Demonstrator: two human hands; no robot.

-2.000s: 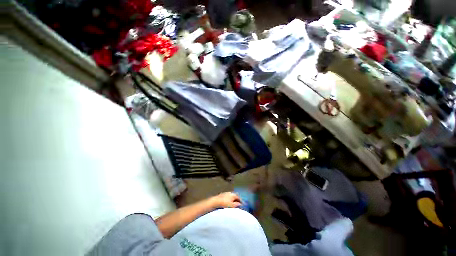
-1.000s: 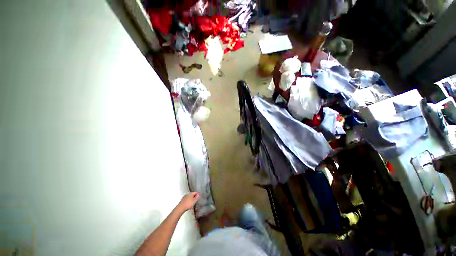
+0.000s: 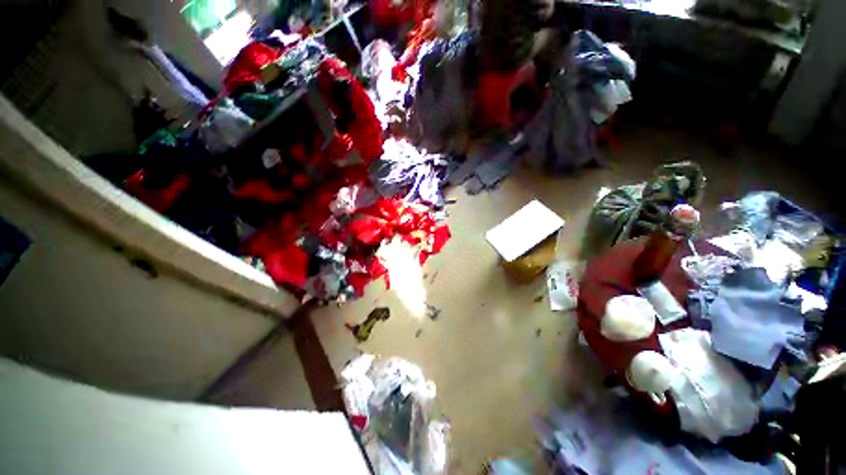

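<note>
Neither of my hands is in the picture. Nearest in front of me, a clear crinkled plastic bag (image 3: 397, 417) lies on the floor beside the pale wall. At the bottom right is grey-blue cloth (image 3: 621, 450), cut off by the edge and partly blurred. A dark red round surface (image 3: 608, 278) bears white bundles (image 3: 628, 317), a white bag (image 3: 710, 385) and folded grey-blue pieces (image 3: 756, 315).
A box with a white top (image 3: 524, 230) stands mid-floor. Bright red scraps (image 3: 394, 227) and a large heap of red and dark cloth lie at the left. A camouflage-patterned bundle (image 3: 640, 209) is at the right. A pale wall (image 3: 167, 431) borders the lower left.
The view has moved forward and turned toward the red scraps and the box. My hand and forearm, seen at the bottom before, have left the picture. The machine table has also gone out of view.
</note>
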